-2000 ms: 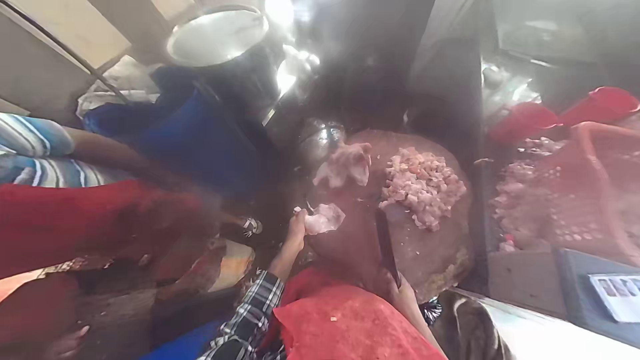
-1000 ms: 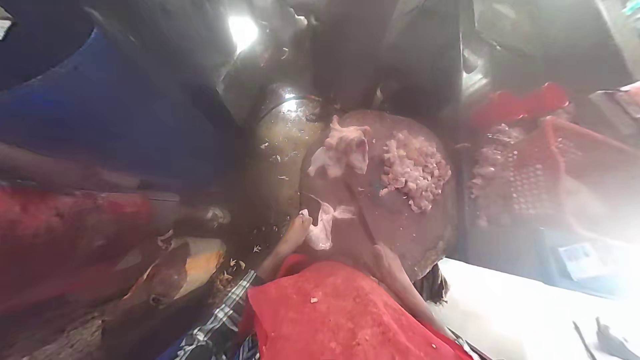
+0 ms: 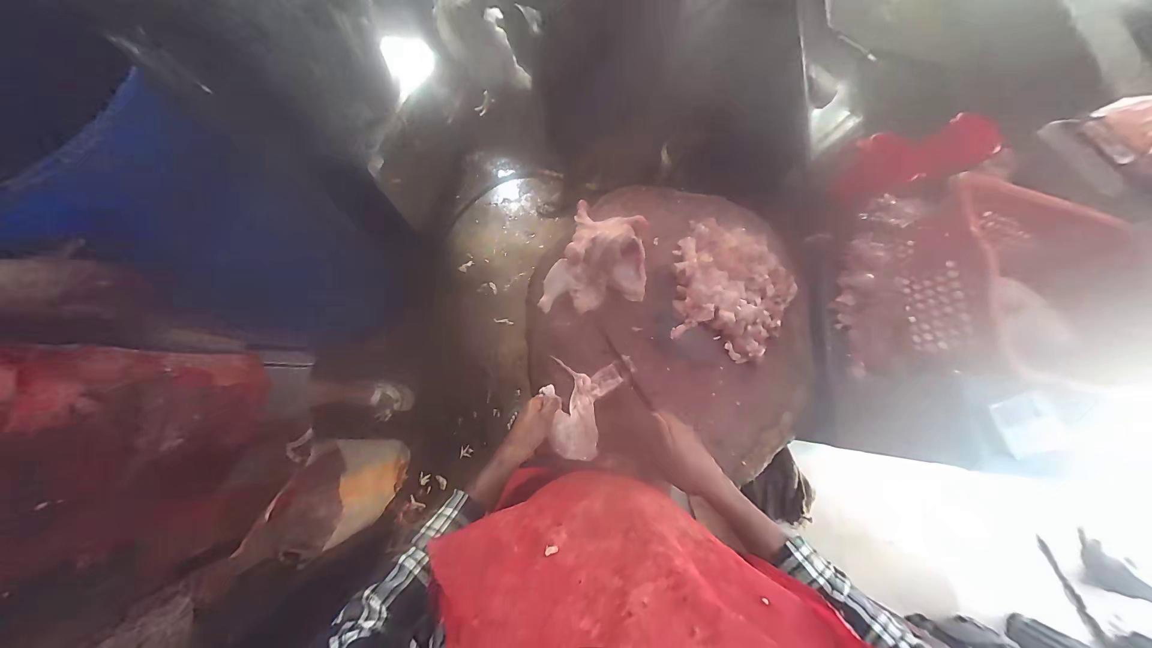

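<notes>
My left hand (image 3: 537, 421) grips a pale piece of raw meat (image 3: 576, 427) at the near left of a round chopping block (image 3: 720, 409). My right hand (image 3: 670, 441) is closed on the handle of a knife, whose dark blade (image 3: 630, 371) points up and left, close beside the meat's right end. The handle is hidden in the hand. Farther back on the block lies a larger piece of raw meat, apparently poultry (image 3: 598, 261). A heap of small cut meat pieces (image 3: 733, 286) sits at the block's right.
A red perforated plastic basket (image 3: 990, 270) and more meat pieces (image 3: 886, 288) are at the right. A blue barrel (image 3: 207, 198) stands at the left, with a sack (image 3: 360, 486) below it. A round metal lid or pan (image 3: 477, 243) adjoins the block. Scraps lie about.
The knife blade, lower down over the block two seconds ago, now lies beside the held meat. That meat hangs differently from my left hand. The view has shifted closer to the block.
</notes>
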